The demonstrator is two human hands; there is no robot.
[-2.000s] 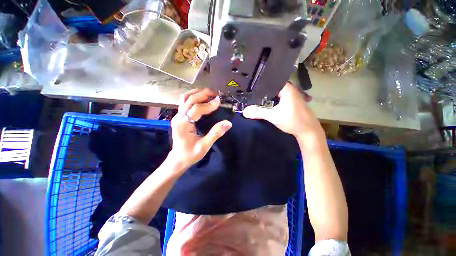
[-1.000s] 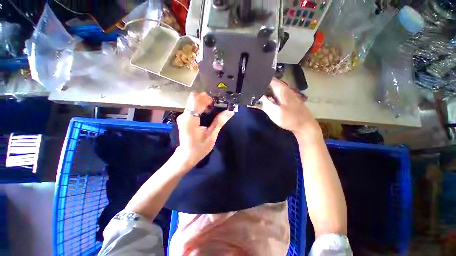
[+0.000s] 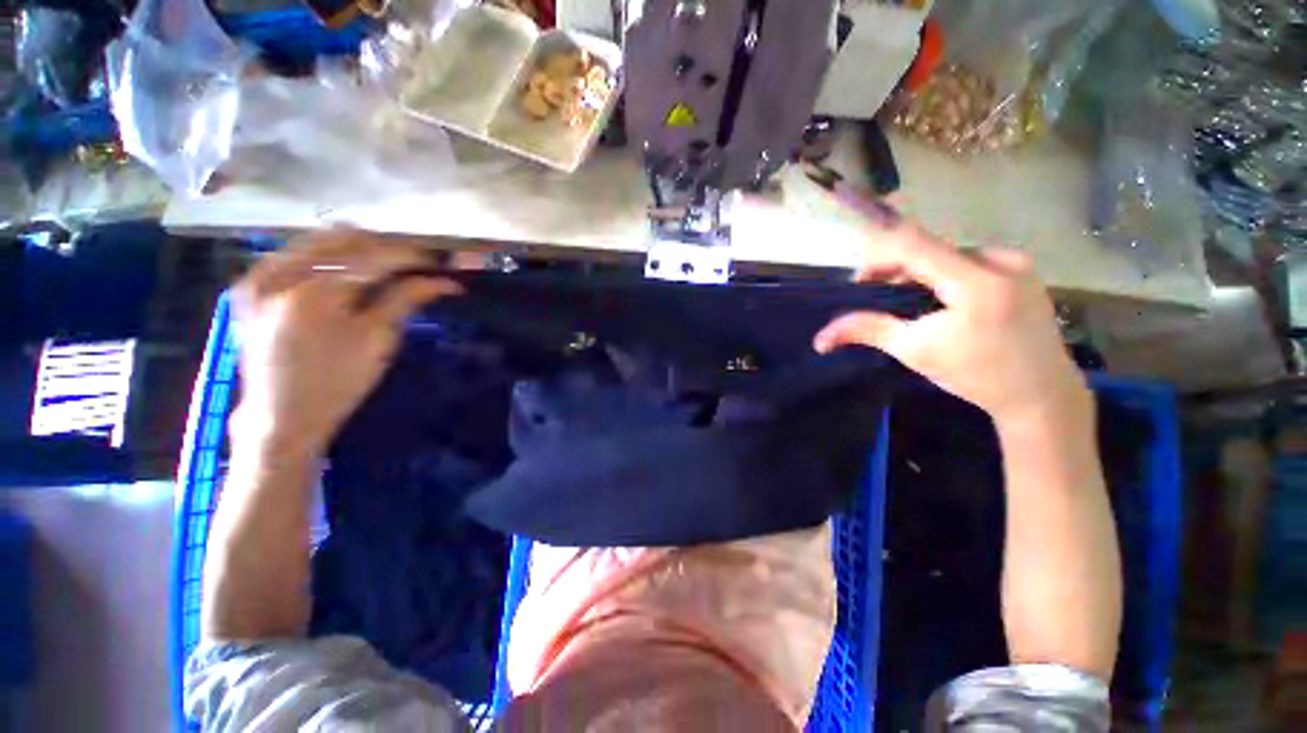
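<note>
The dark bucket hat is off the machine and stretched wide just in front of the table edge. Two small gold-coloured buttons, one at left and one at right, show on its cloth. My left hand pinches the cloth at its left end, and my right hand holds it at its right end between thumb and fingers. The silver work plate with dark holes shows bare beyond the hat, below the grey head of the button-sewing machine. My fingertips are partly blurred.
The button tray stands left of the machine head. Right of it lie a dark tool and a pile of buttons in clear plastic. Blue crates with dark cloth flank the lap, at left and right. Pale pink cloth covers the lap.
The hat has come off the work plate towards me and now shows two buttons. My hands have moved far apart, from beside the clamp to the hat's two ends.
</note>
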